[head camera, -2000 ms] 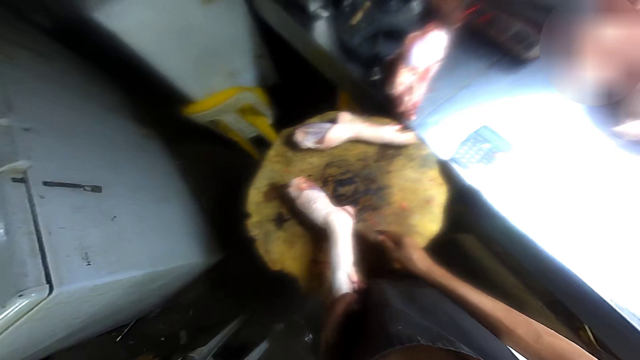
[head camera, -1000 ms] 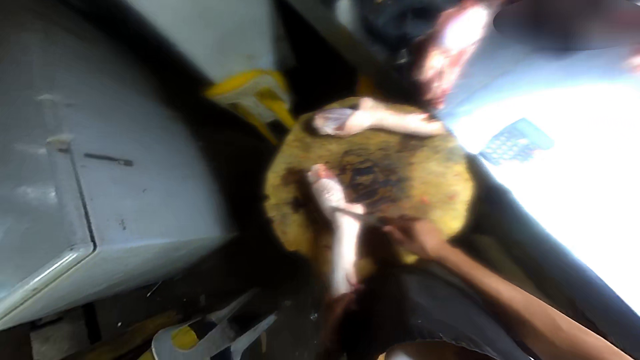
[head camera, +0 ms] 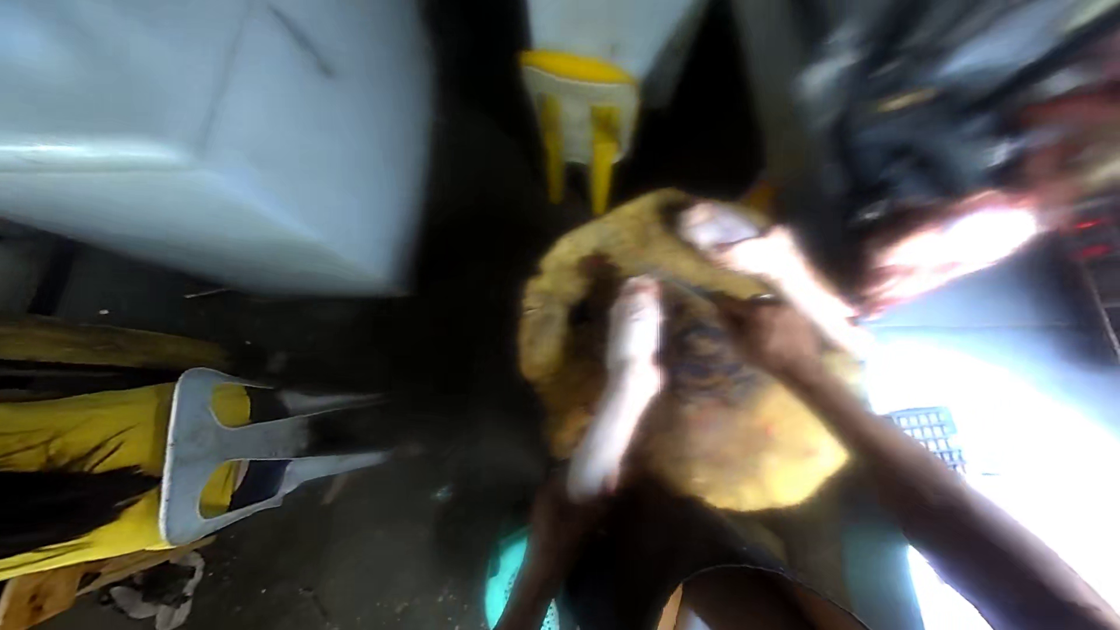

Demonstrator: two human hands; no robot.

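A round wooden chopping block point(head camera: 744, 455) stands low in front of me. My left hand point(head camera: 564, 516) is closed on the lower end of a pale animal leg point(head camera: 626, 385), seemingly a pig's foot, which slants across the block. My right hand point(head camera: 774, 328) is closed on a dark handle, with a thin knife blade point(head camera: 678, 282) pointing left near the leg's upper end. Behind that hand, a second pale leg point(head camera: 787, 262) lies along the far right edge of the block. Motion blur hides the fingers and the blade's edge.
A white chest-like appliance point(head camera: 306, 175) is at upper left. Beyond the block stands a yellow and white plastic stool point(head camera: 582, 96). A grey plastic chair point(head camera: 197, 455) with yellow cloth is at lower left. More meat point(head camera: 954, 245) and a calculator point(head camera: 927, 433) are on the bright surface at right.
My right hand has moved up from the block's near edge, over towards the second leg. My left hand still holds the first leg. The view has swung strongly to the left.
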